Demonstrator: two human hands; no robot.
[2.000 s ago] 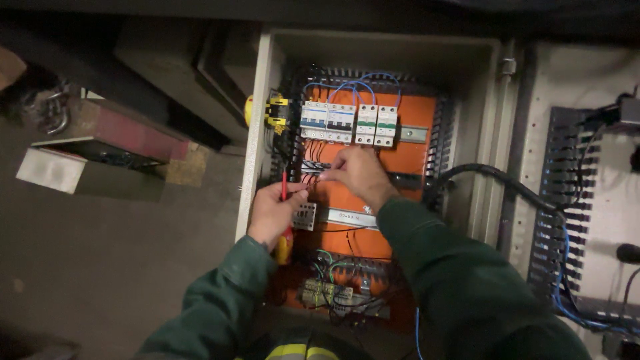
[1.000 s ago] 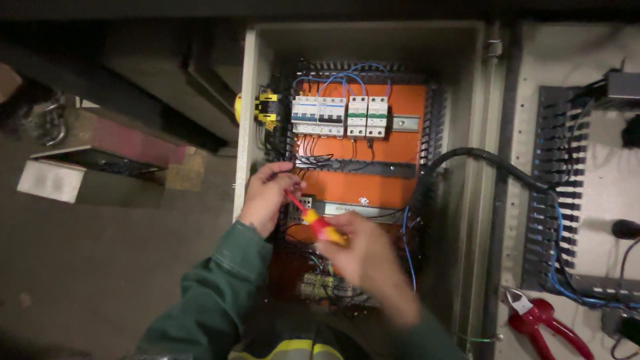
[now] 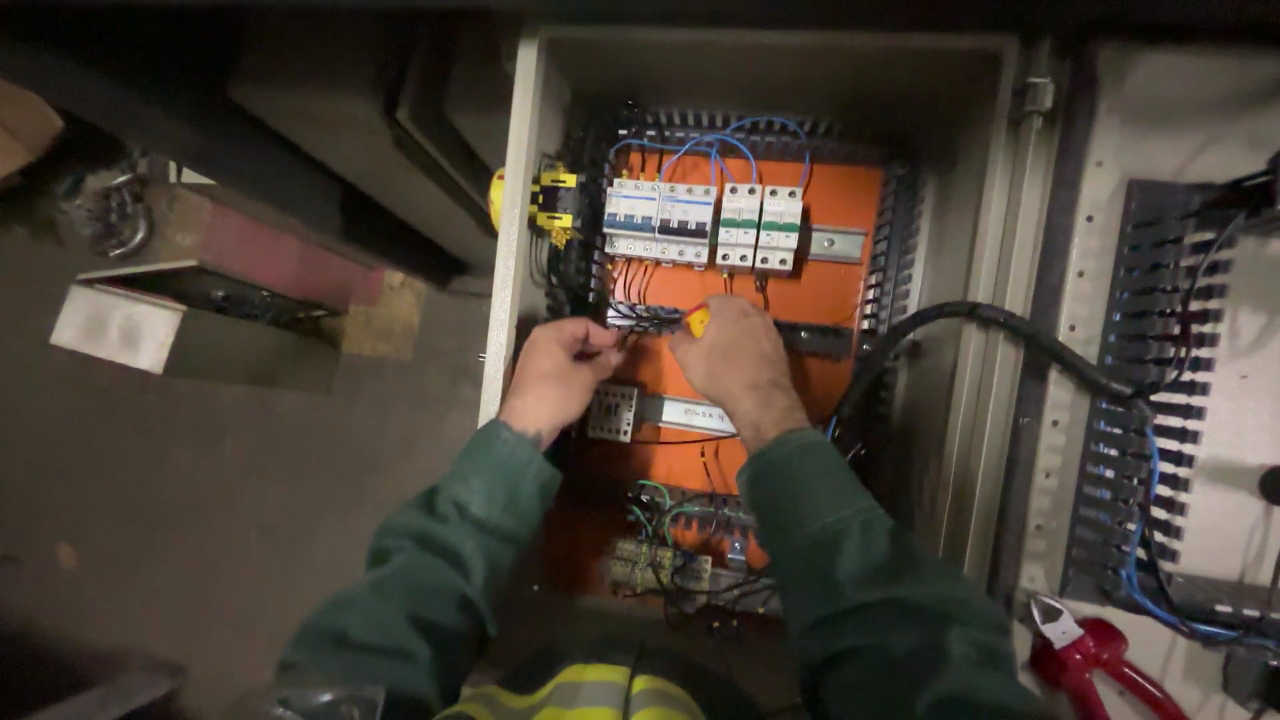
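Note:
My right hand [image 3: 738, 358] is closed around a red and yellow screwdriver handle [image 3: 698, 320] over the middle of the orange mounting plate [image 3: 820, 290]. To its left, my left hand [image 3: 565, 370] pinches near thin black wires [image 3: 640, 318]; whether a wire is between the fingertips cannot be told. Above both hands, a row of circuit breakers [image 3: 660, 222] sits on a DIN rail [image 3: 838, 244], with blue wires looping over the top. A small contactor [image 3: 613, 413] is on the lower rail [image 3: 690, 412], below my left hand. The screwdriver's tip is hidden.
The grey enclosure's left wall [image 3: 512, 230] stands beside my left hand. A thick black cable [image 3: 985, 312] runs to the open door [image 3: 1060, 420] at right. Red-handled cutters [image 3: 1100, 660] lie at lower right. Terminal blocks [image 3: 655, 565] with green wires sit below. A yellow-black switch [image 3: 556, 200] is on the left wall.
My right hand has moved up from the lower rail with the screwdriver. Two seconds ago the screwdriver was at my left hand; one second ago my right hand had its handle.

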